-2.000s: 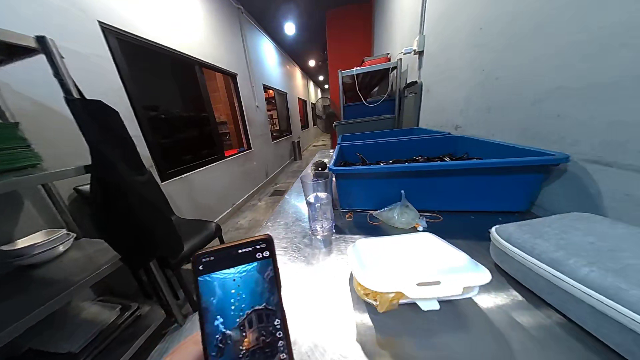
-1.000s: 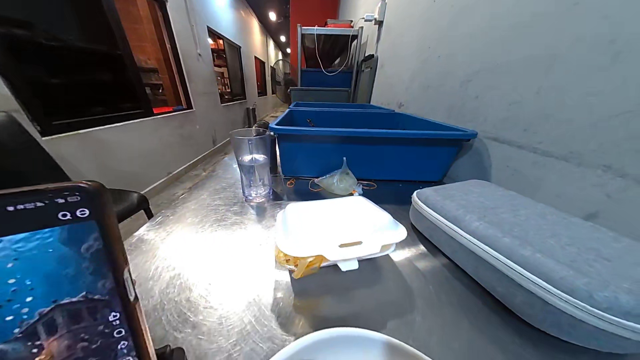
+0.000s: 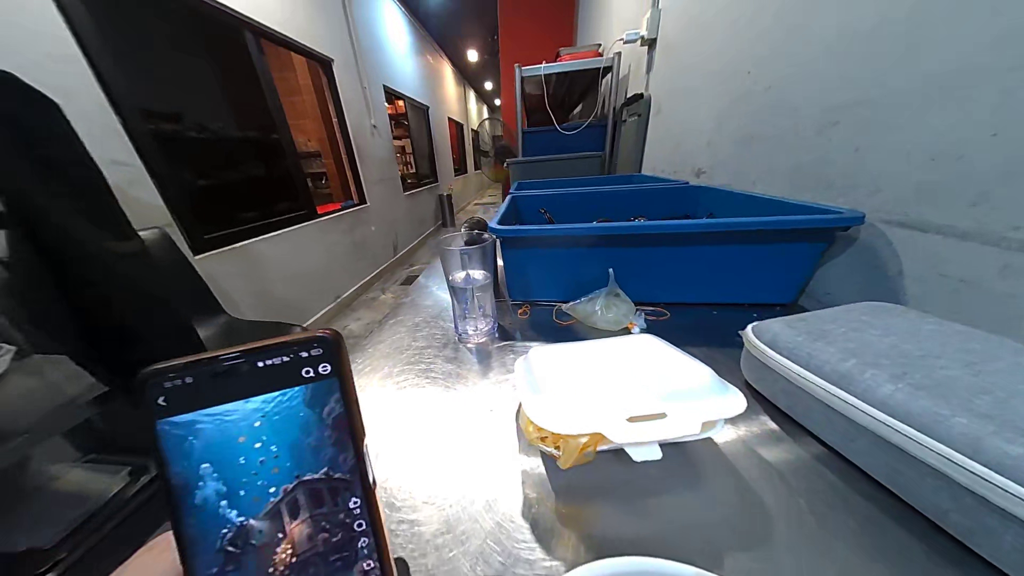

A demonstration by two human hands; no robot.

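My left hand shows at the bottom left, shut on a smartphone that stands upright with an underwater picture on its screen. My right hand is out of view. To the right of the phone, a closed white takeaway box rests on the steel table, with yellowish wrapping sticking out at its front left. Behind the box lies a small tied plastic bag beside rubber bands. A clear glass, partly filled with clear liquid, stands left of the bag. The rim of a white dish enters at the bottom edge.
A large blue plastic tub with dark items inside stands at the back, another tub behind it. A grey zipped cushion lies on the right along the wall. A black chair is at the left, and a metal rack stands farther back.
The view has swung left and right between frames. The phone shows at the lower left throughout, and the white dish rim, unseen two seconds ago, is at the bottom edge.
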